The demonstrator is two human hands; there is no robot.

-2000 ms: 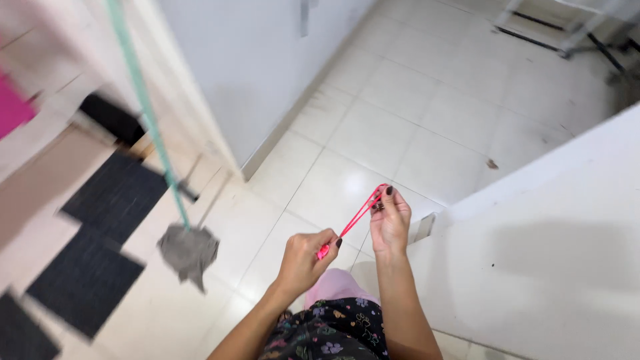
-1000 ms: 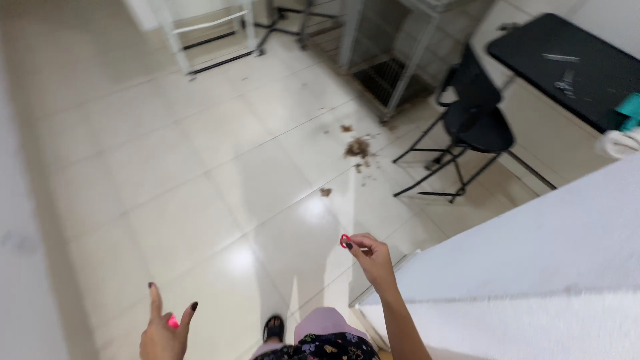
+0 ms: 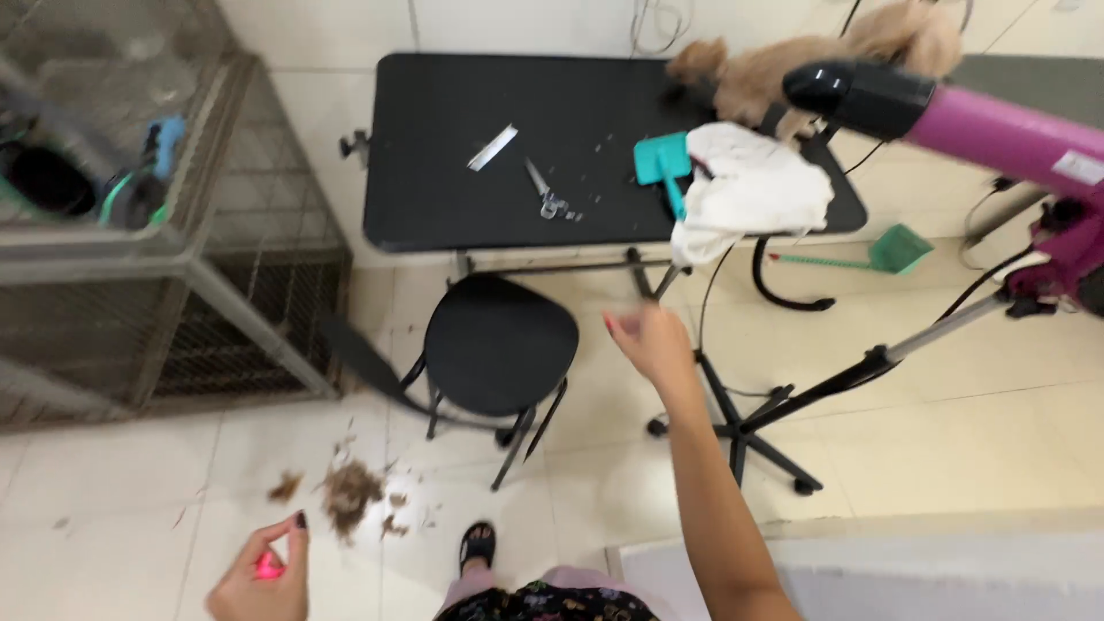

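Note:
At the lower left, my left hand (image 3: 263, 569) holds a bright pink item (image 3: 269, 566) against its palm, thumb and forefinger curved near each other. My right hand (image 3: 653, 343) reaches forward below the front edge of a black grooming table (image 3: 448, 203); a bit of red shows at its fingertips, too blurred to tell more. On the table lie scissors (image 3: 543, 190), a metal comb (image 3: 493, 147), a teal slicker brush (image 3: 662, 161) and a white cloth (image 3: 750, 190). A light-brown dog (image 3: 802, 69) stands at the table's back right.
A black chair (image 3: 502, 345) stands before the table. A purple dryer (image 3: 992, 129) on a wheeled stand (image 3: 737, 427) is at right. Metal cages (image 3: 185, 267) stand at left. Fur clumps (image 3: 349, 498) lie on the floor. A green dustpan (image 3: 899, 250) is behind; a low white wall (image 3: 862, 569) is at lower right.
Two seconds ago both hands held a red-pink cord between them; now they are apart. The view has turned to the grooming table, and the dog and dryer have come into sight.

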